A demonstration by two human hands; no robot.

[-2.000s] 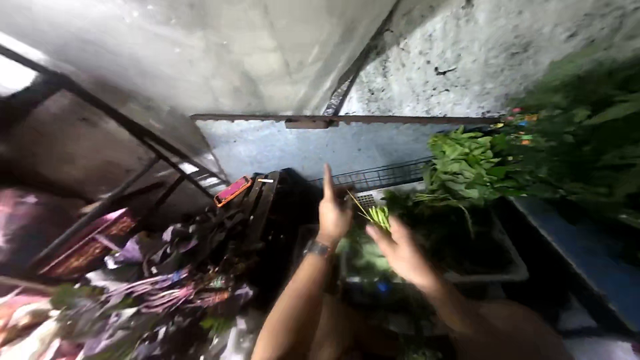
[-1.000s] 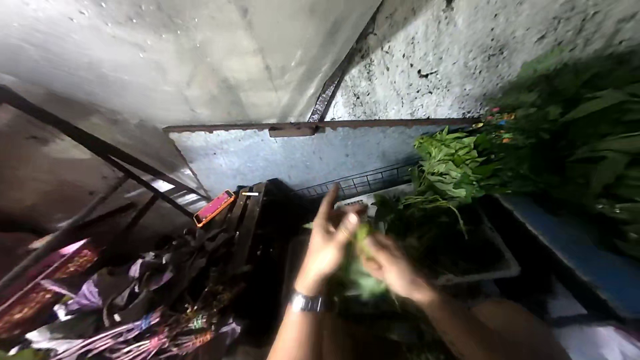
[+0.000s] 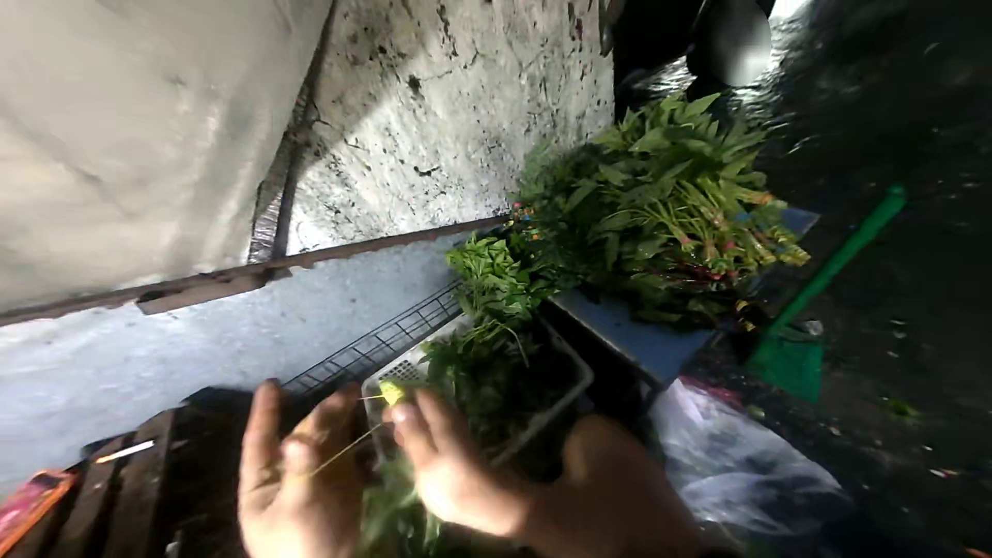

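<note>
Between my hands a thin rubber band (image 3: 345,451) is stretched, looped around the fingers of my left hand (image 3: 302,473) at the lower centre. My right hand (image 3: 457,465) grips a small bunch of greens by its pale yellow-green cut stems (image 3: 392,392), and the blurred leaves (image 3: 399,504) hang below. Behind my right hand is a white plastic crate (image 3: 581,376) with dark leafy greens (image 3: 496,372) in it. Brighter leafy greens (image 3: 492,271) lie at the crate's far end.
Bundled leafy greens (image 3: 666,209) are piled on a blue table (image 3: 620,329) at the right. A green dustpan (image 3: 790,360) and a clear plastic bag (image 3: 736,457) are beyond it. Dark wooden slats (image 3: 139,488) and an orange-edged phone (image 3: 35,508) are at lower left, a wire rack (image 3: 380,341) along the wall.
The view has swung to the right, showing more of the table and floor. My hands have moved a little apart, with the band now visibly stretched between them.
</note>
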